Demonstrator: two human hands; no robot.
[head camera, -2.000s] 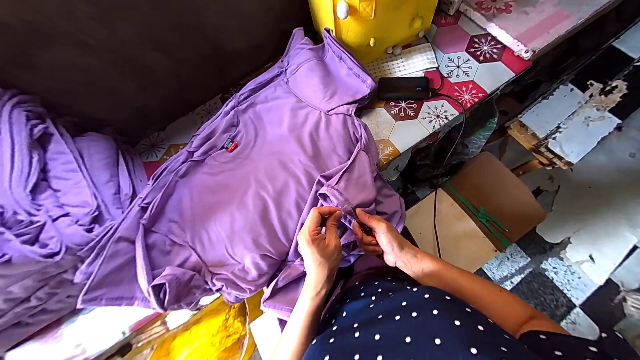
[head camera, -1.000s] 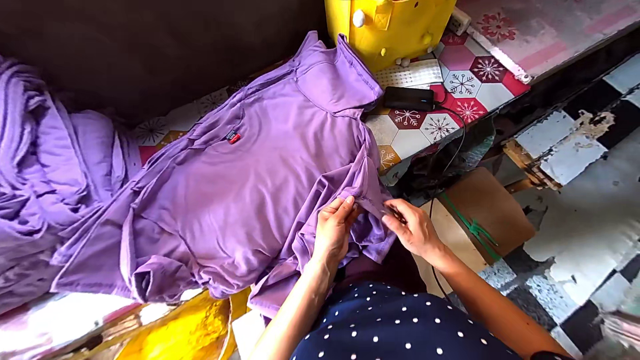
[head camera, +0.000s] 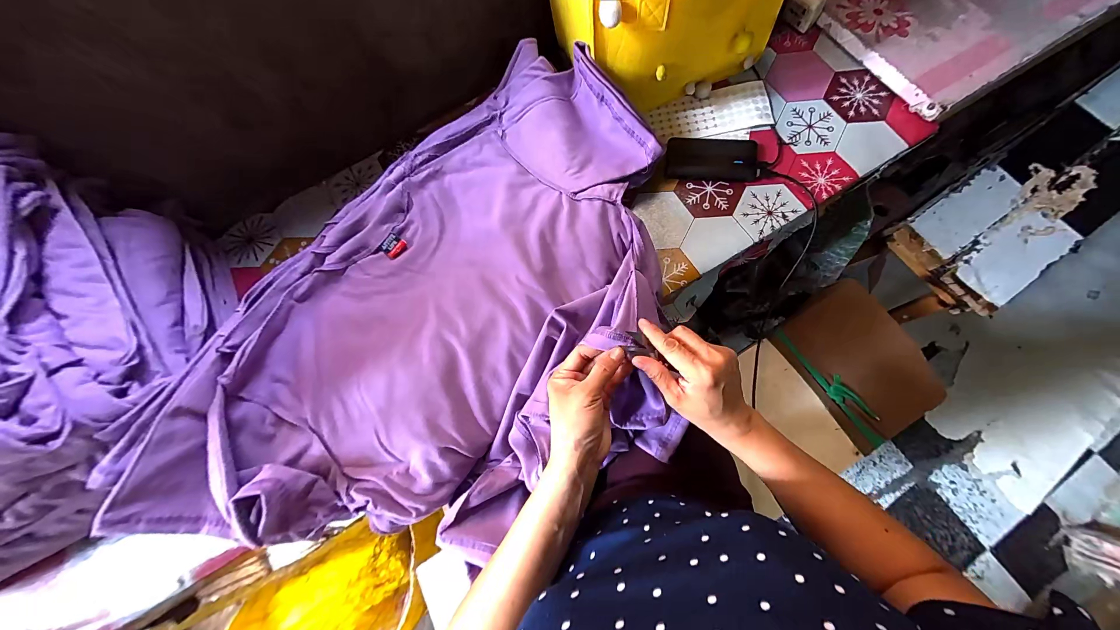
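Note:
A purple garment (head camera: 437, 262) with a raised collar part and a small dark and red tag (head camera: 393, 245) is spread over the table. My left hand (head camera: 584, 401) pinches a stitched edge of it between thumb and fingers, at the garment's lower right. Close beside it, my right hand (head camera: 696, 372) has thumb and forefinger at the same edge. A small dark object shows between the fingertips; what it is cannot be told. Folds of the cloth hang below both hands towards my lap.
More purple fabric (head camera: 105, 324) is heaped at the left. Behind the garment stands a yellow container (head camera: 665, 52), near a black device (head camera: 711, 159) with a cable on the snowflake-patterned table cover (head camera: 809, 127). A cardboard box (head camera: 866, 359) with green string is at the right, below table level.
Both hands stay at the garment's right edge. The right hand's fingers have come closer to the left hand's than a second ago, and the cloth around them has shifted.

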